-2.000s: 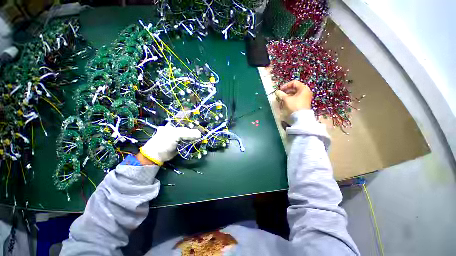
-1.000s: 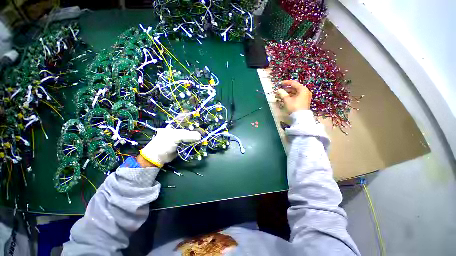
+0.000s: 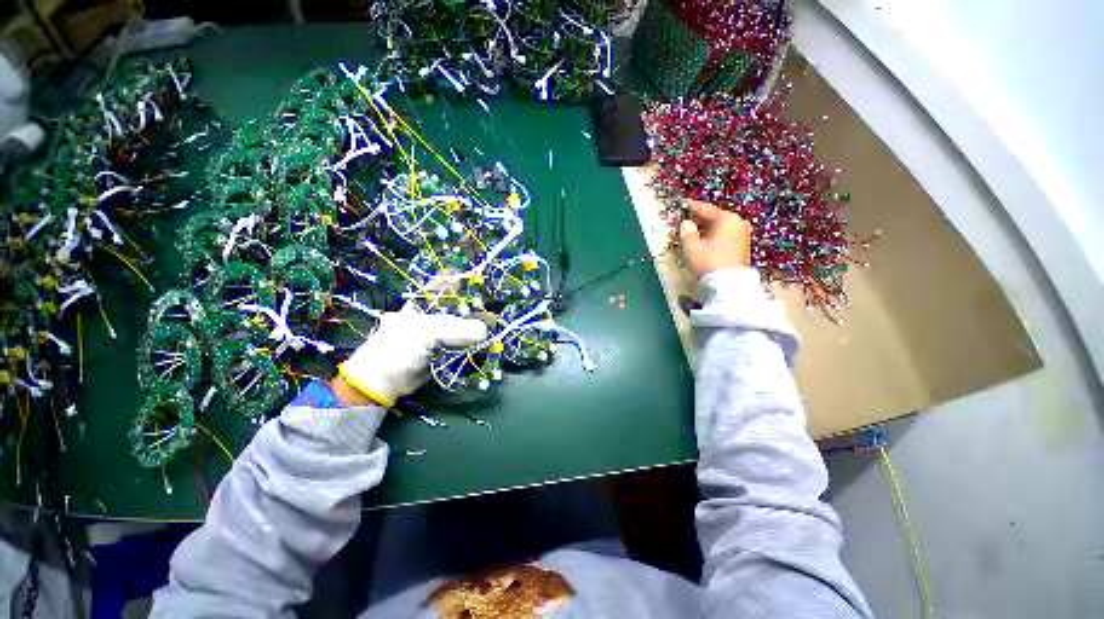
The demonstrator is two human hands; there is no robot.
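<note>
My left hand point(image 3: 408, 348), in a white glove with a yellow cuff, rests at the near left side of a cluster of ring units point(image 3: 466, 260) with white leads and yellow wires. Its fingers lie on the nearest unit; the grip is partly hidden. My right hand point(image 3: 717, 238), mostly bare, is at the near left edge of the pile of small red parts point(image 3: 763, 175). Its thumb and index finger are together. Whether a part is between the fingertips is too small to tell.
Overlapping green ring units point(image 3: 252, 242) stand left of the cluster; more lie at the far left and the back. A black flat object point(image 3: 621, 128) lies beside the red pile. A green mesh basket point(image 3: 680, 51) is behind it. Pliers point(image 3: 563, 242) lie on the green mat.
My right hand's fingers have closed together and shifted slightly at the pile's edge. My left hand has stayed on the cluster.
</note>
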